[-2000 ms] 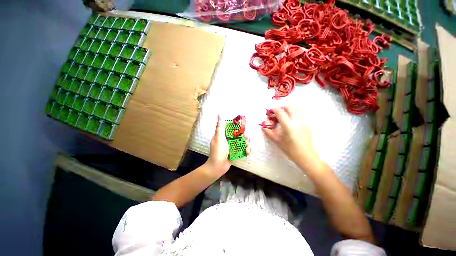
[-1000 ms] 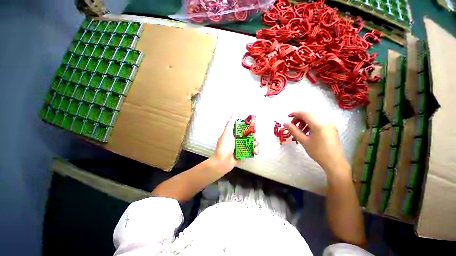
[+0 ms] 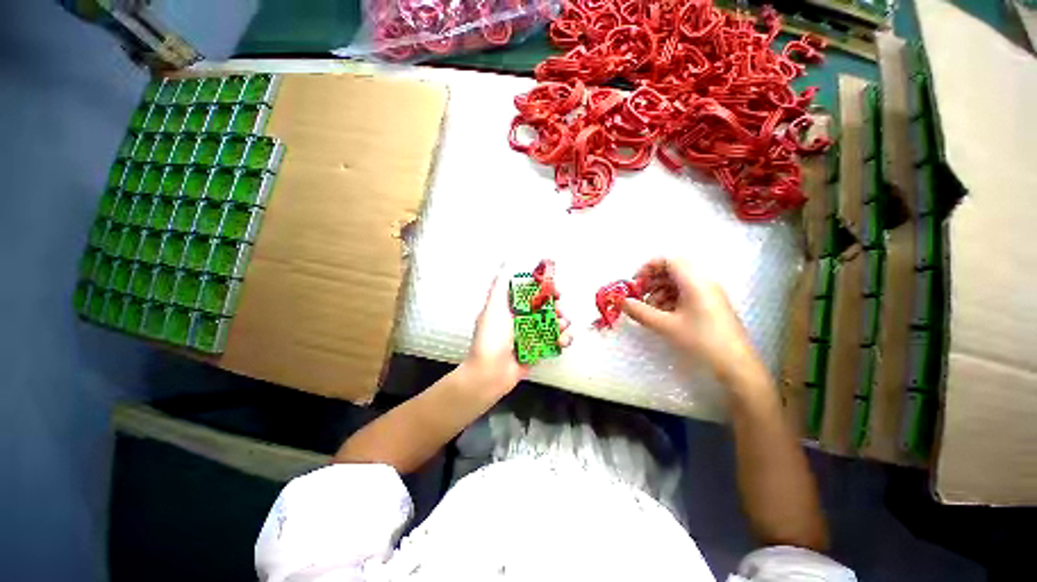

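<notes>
My left hand (image 3: pixel 495 337) holds a green block (image 3: pixel 537 334) with a dotted face over the near edge of the white mat. A red C-shaped part (image 3: pixel 545 284) sits at the upper right of the block. My right hand (image 3: pixel 680 307) is to the right of the block, above the mat, with its fingers on red C-shaped parts (image 3: pixel 615 302). How many it holds cannot be told. The two hands are apart. A tangled pile of red parts (image 3: pixel 671 97) lies on the mat beyond my hands.
Bare green blocks (image 3: pixel 180 210) stand in rows on a cardboard sheet (image 3: pixel 341 227) at left. A clear bag of red parts (image 3: pixel 455 23) lies behind. A layered stack of blocks and cardboard (image 3: pixel 876 284) stands at right, with a large cardboard sheet (image 3: pixel 989 262) beside it. The white mat (image 3: pixel 466 205) is textured.
My right hand moved right, then partly back toward the block, with red parts at its fingers throughout. My left hand still holds the block. The view has shifted, so the bench appears further left.
</notes>
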